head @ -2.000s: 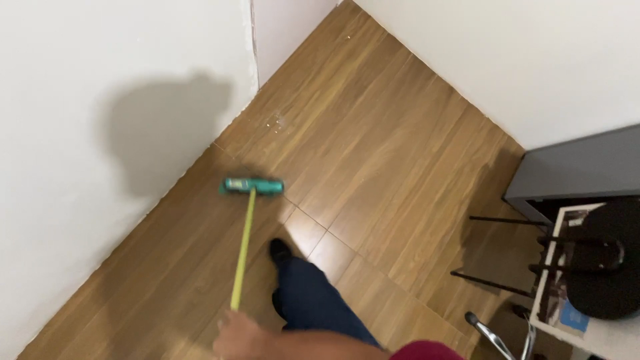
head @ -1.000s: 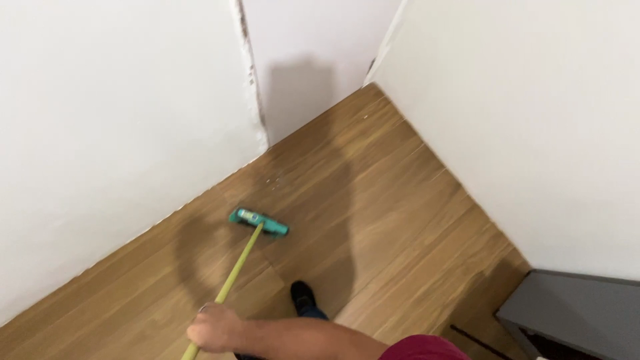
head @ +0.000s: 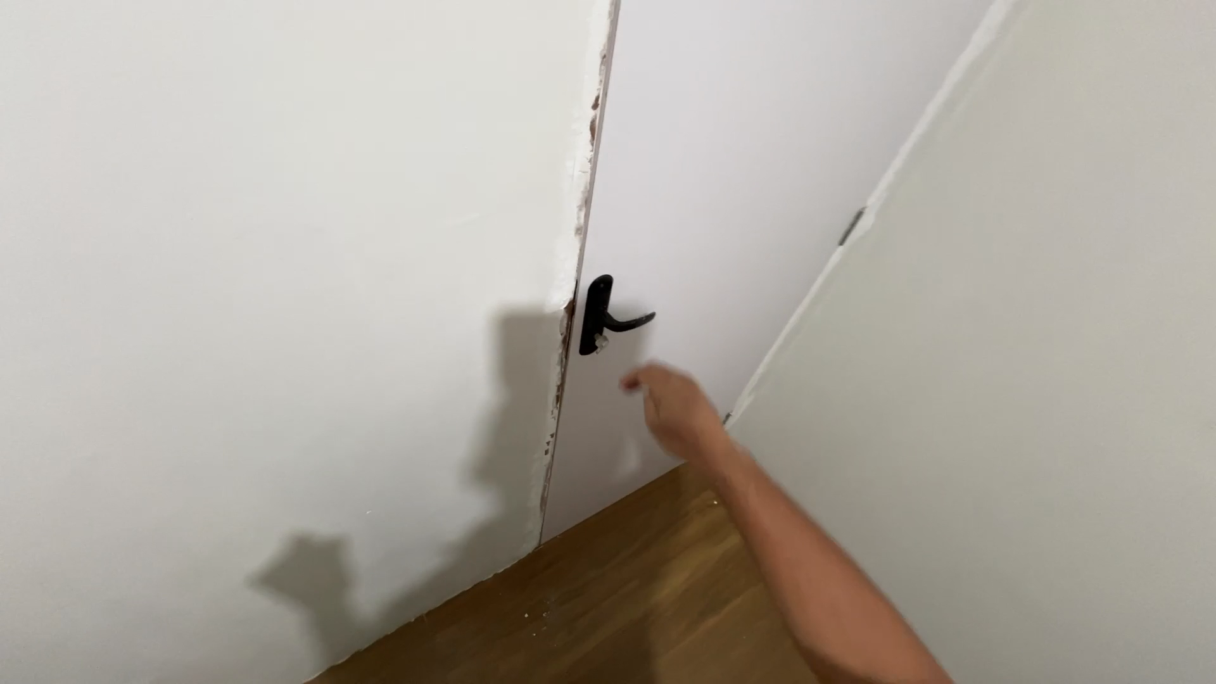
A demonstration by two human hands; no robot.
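My right hand (head: 676, 408) reaches in from the lower right with the forearm bare. It is slightly blurred, with bent fingers and one digit pointing left, and nothing shows in it. Just up and left of it is a black lever door handle (head: 627, 323) on a black plate, fixed to a pale door (head: 722, 190); a gap shows between hand and lever. A small shiny piece, perhaps a key or lock cylinder (head: 600, 343), sits low on the plate. My left hand is out of view.
A white wall (head: 285, 237) with a chipped edge adjoins the door on the left. Another wall (head: 1026, 380) stands on the right, past the hinges (head: 852, 226). Small white specks (head: 537, 617) lie on the wood-look floor (head: 456, 646).
The view has swung up to the door. The hand seen holding the yellow stick of a green-headed broom is no longer shown on it; the broom has left the view. My right hand is now near the handle.
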